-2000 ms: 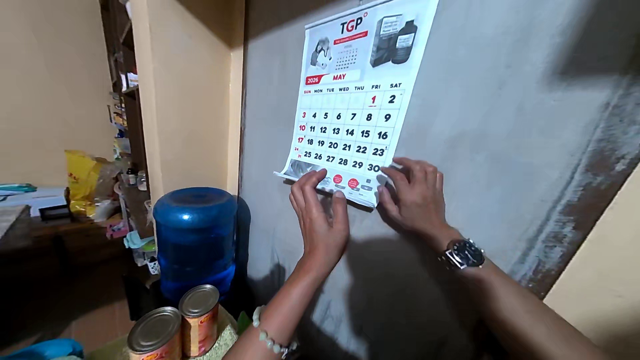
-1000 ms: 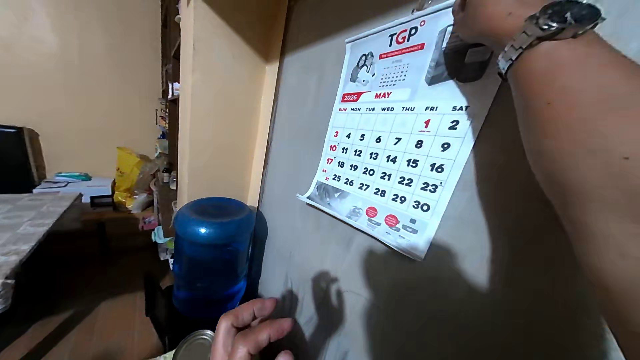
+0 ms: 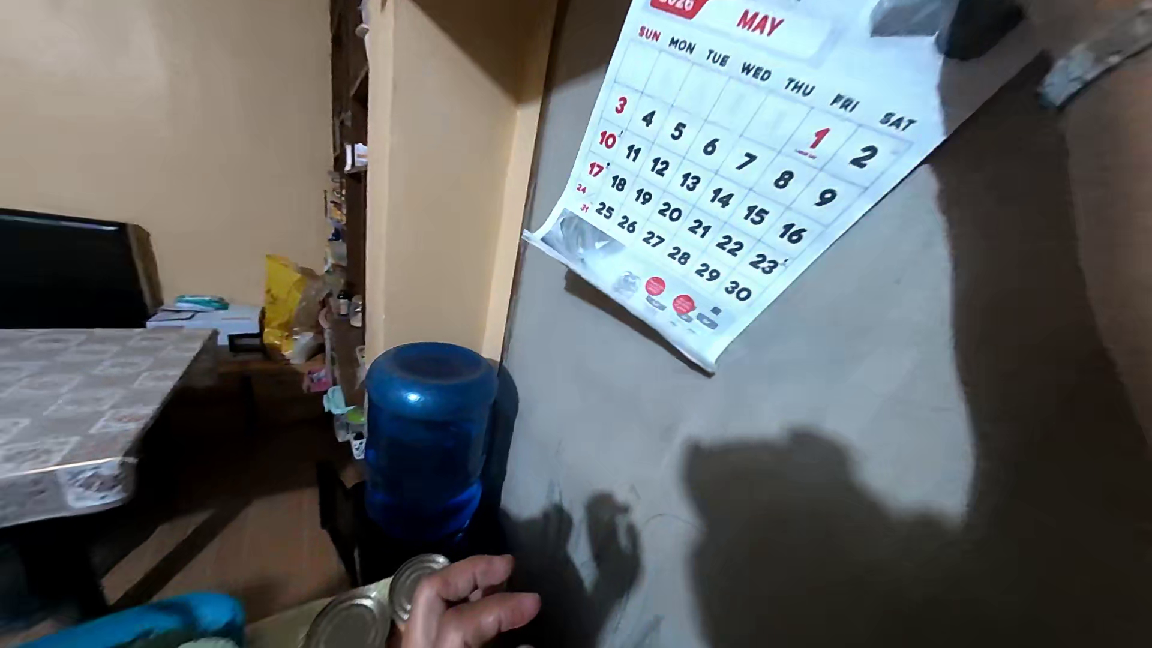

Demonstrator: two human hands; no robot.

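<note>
A paper wall calendar (image 3: 702, 180) showing May hangs against the grey wall, its lower edge curling outward. My left hand (image 3: 468, 603) is low in the view, fingers apart and holding nothing, close to the lids of two metal cans (image 3: 346, 621). At the upper right, only a blurred part of my right forearm and the metal watch (image 3: 1093, 63) on its wrist show. My right hand is beyond the top edge, so what it touches is hidden.
A blue water jug (image 3: 430, 441) stands by the wall corner, left of the calendar. Farther left are a table with a patterned cover (image 3: 90, 387), a black screen (image 3: 72, 270), a yellow bag (image 3: 283, 297) and narrow shelves (image 3: 351, 171). A blue item (image 3: 171, 616) lies at the lower left.
Two seconds ago both my hands were at the calendar's lower edge. My left hand has dropped away from it; my right went up to its top and has now left the view.
</note>
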